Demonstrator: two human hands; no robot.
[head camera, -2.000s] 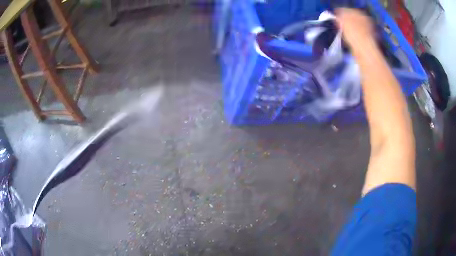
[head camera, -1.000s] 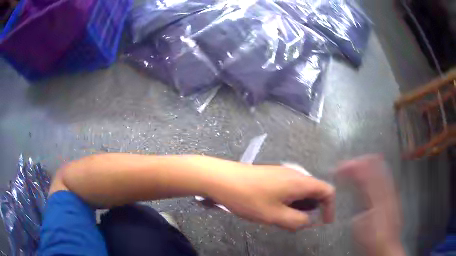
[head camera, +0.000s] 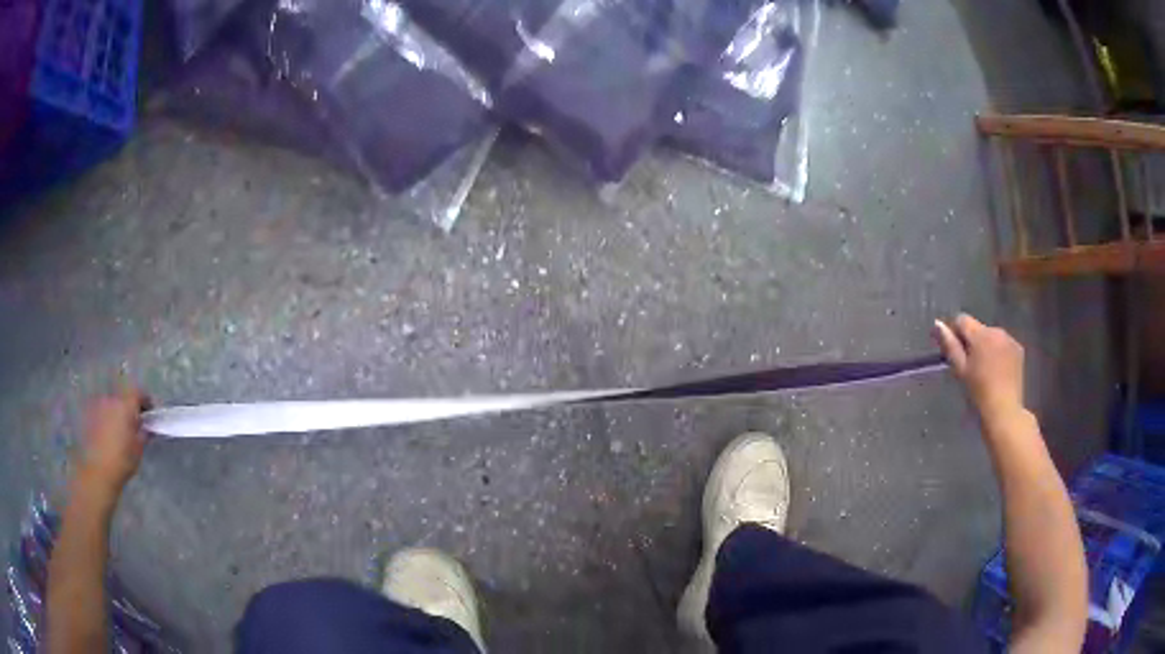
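A long narrow tying strip (head camera: 383, 411) is stretched nearly level across the view above the grey floor. Its left part is white and its right part is dark purple with a thin pale edge; the colours meet near the middle, where it looks twisted. My left hand (head camera: 118, 434), a little blurred, grips the white end at the far left. My right hand (head camera: 984, 358) grips the dark end at the right between thumb and fingers.
Bagged garments (head camera: 588, 96) lie overlapping on the floor at the top. A blue crate (head camera: 83, 77) is top left, another (head camera: 1111, 537) lower right. A wooden stool (head camera: 1073, 266) is at right. Shiny bags (head camera: 38, 594) are lower left. My pale shoes (head camera: 747, 483) are below the strip.
My hands have moved wide apart, and the strip is now pulled out long between them. The view has shifted, so the bagged garments sit higher and both shoes show.
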